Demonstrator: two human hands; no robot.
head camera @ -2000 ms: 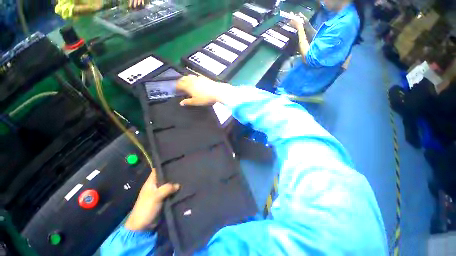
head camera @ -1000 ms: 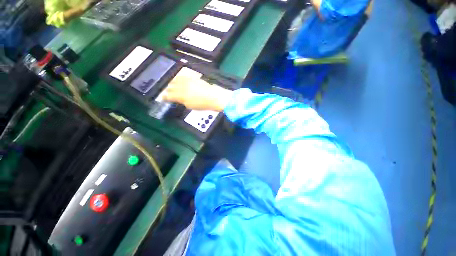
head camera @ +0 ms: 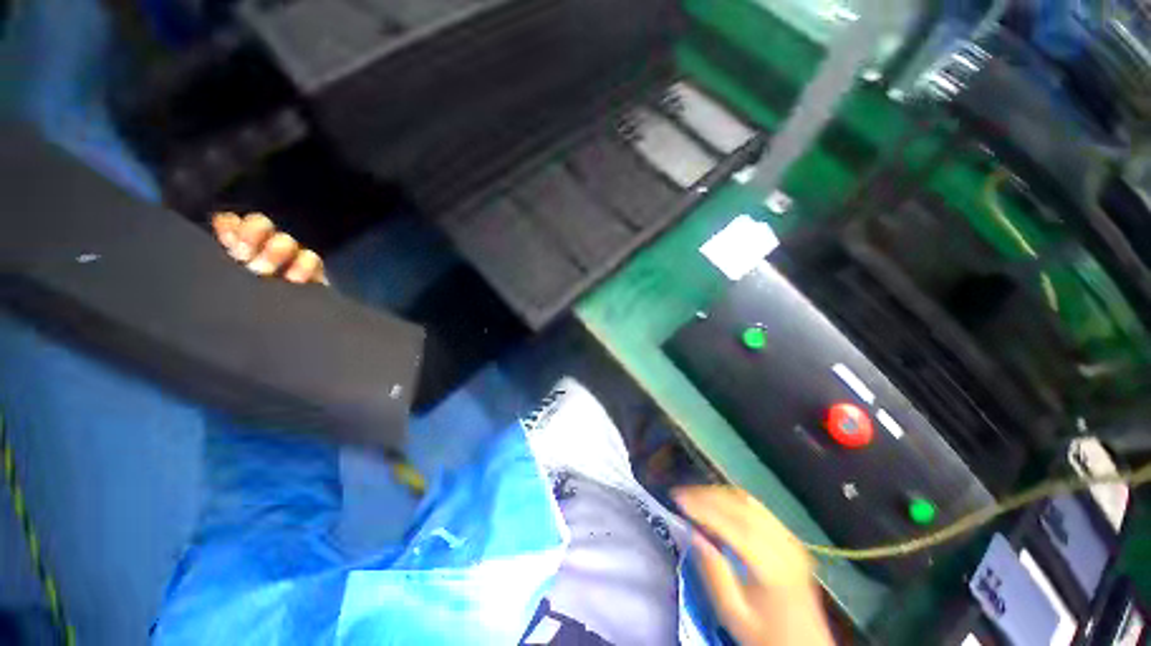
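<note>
My left hand (head camera: 268, 249) is at the left, its fingers curled over the far edge of a long black tray (head camera: 215, 303). The tray is tilted, plain and without visible panels, and hides the rest of the hand. My right hand (head camera: 761, 570) is blurred at the bottom edge, beside the bench's front edge. Its fingers are apart and it looks empty. A black component tray (head camera: 555, 227) on the bench has light panels (head camera: 672, 149) in its far pockets; its nearer pockets show dark.
The control panel (head camera: 808, 435) has two green buttons and a red emergency stop. A white paper (head camera: 740, 246) lies beside it. A yellowish air hose (head camera: 972, 520) crosses at the right. More panels (head camera: 1016, 593) lie at the lower right. Tall black tray stack (head camera: 417, 101) at the upper left.
The view has swung left. My right hand has moved from the panels beyond the press to the bench's front edge. My left hand, out of view one second ago, shows holding the black tray.
</note>
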